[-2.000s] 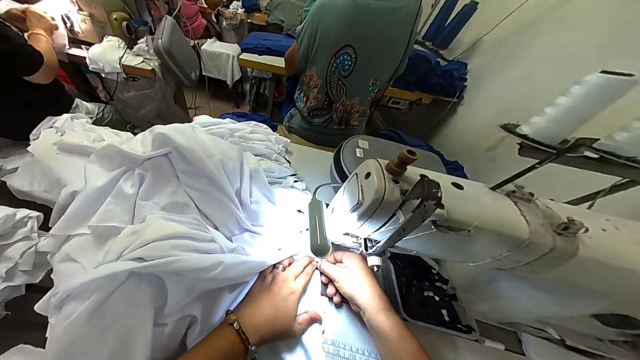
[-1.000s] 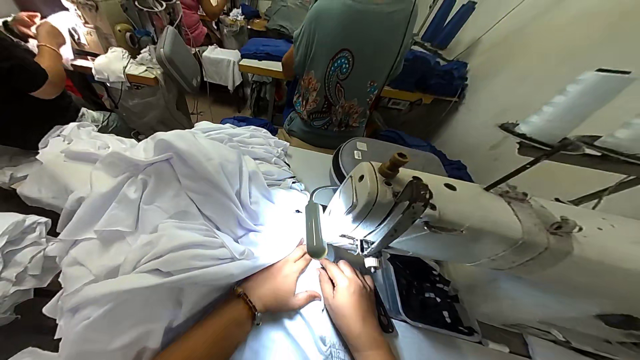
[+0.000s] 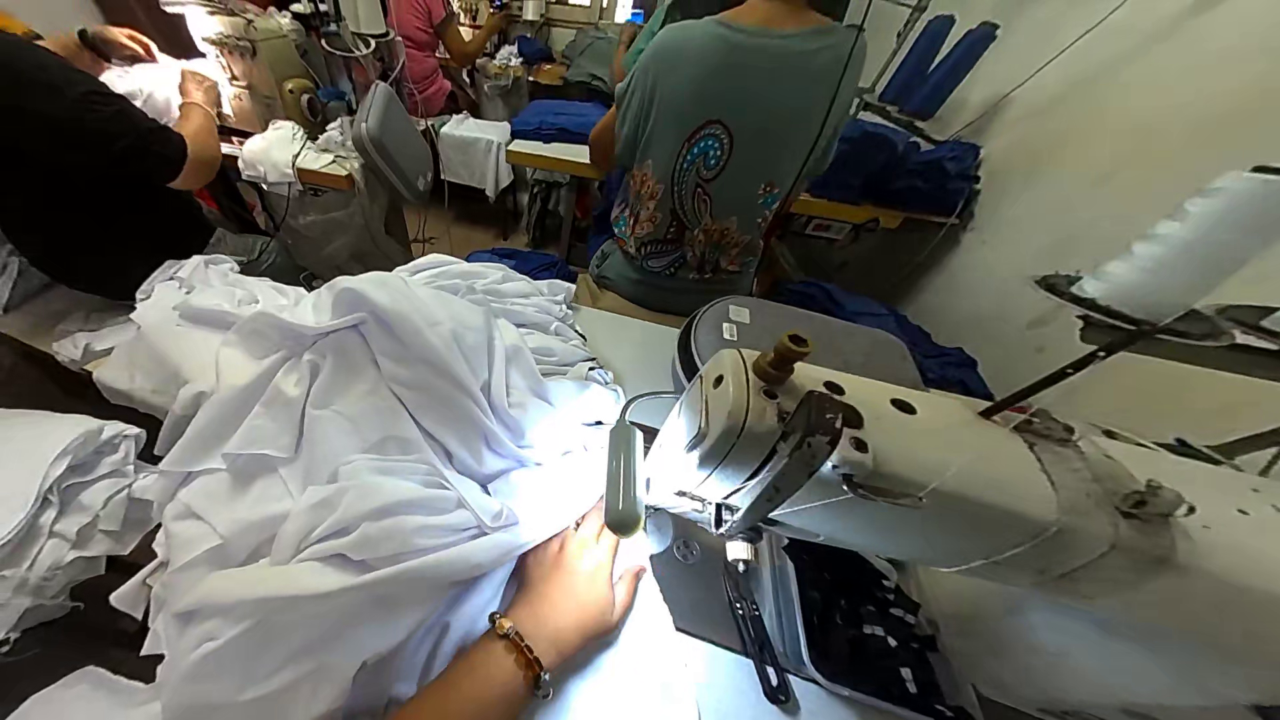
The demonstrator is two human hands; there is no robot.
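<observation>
My left hand (image 3: 570,585), with a beaded bracelet at the wrist, lies on white fabric (image 3: 350,480) just left of a sewing machine (image 3: 900,450); its fingertips reach behind the green lamp (image 3: 625,480), so whether they pinch the cloth is hard to see. The lamp shines brightly beside the needle area. A metal plate (image 3: 700,580) shows under the machine head, and black thread snips (image 3: 755,635) lie to its right. My right hand is out of the picture.
A plastic bin (image 3: 870,630) of black pieces stands under the machine arm. A white thread cone (image 3: 1180,245) is at the right. More folded white cloth (image 3: 60,500) lies at the far left. Co-workers sit ahead, one in a green shirt (image 3: 735,150).
My right hand, beside my left at the machine in both earlier frames, has left the view. The metal plate and the snips now show uncovered. My left hand remains on the white fabric.
</observation>
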